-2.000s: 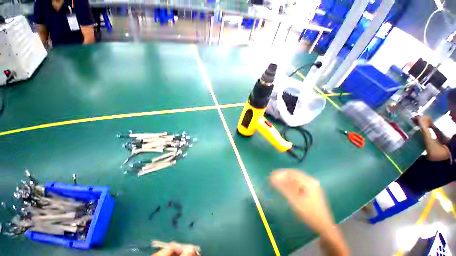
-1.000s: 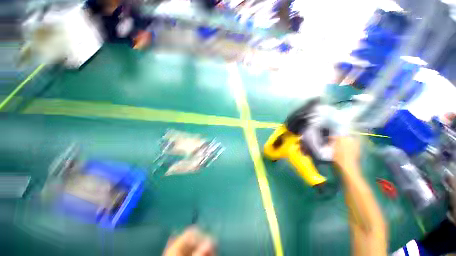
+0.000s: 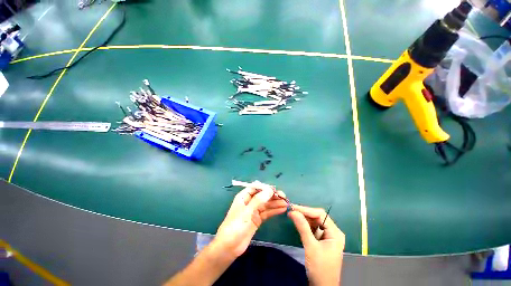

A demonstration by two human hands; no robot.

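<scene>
My left hand point(image 3: 246, 215) holds a wire lead point(image 3: 246, 184) with a whitish middle; its dark end points right towards my right hand. My right hand point(image 3: 318, 237) pinches at that dark end and also holds a slim dark rod point(image 3: 327, 217) that sticks up between its fingers. Whether a tubing piece sits at the fingertips is too small to tell. Small black tubing pieces point(image 3: 263, 165) lie scattered on the mat just beyond my hands. A loose pile of leads point(image 3: 260, 89) lies farther off. A blue parts bin point(image 3: 204, 137) full of leads stands to the left.
A yellow heat gun point(image 3: 416, 92) stands nozzle up at the right, its black cord beside it. A crumpled clear plastic bag point(image 3: 484, 84) lies behind it. A steel ruler point(image 3: 61, 126) lies left of the bin. A black cord point(image 3: 98, 49) crosses the far left. The mat's near edge curves below my hands.
The view has swung down and left. My right hand has come back from the bag by the heat gun to the lead in my left hand. The slim rod now shows in it.
</scene>
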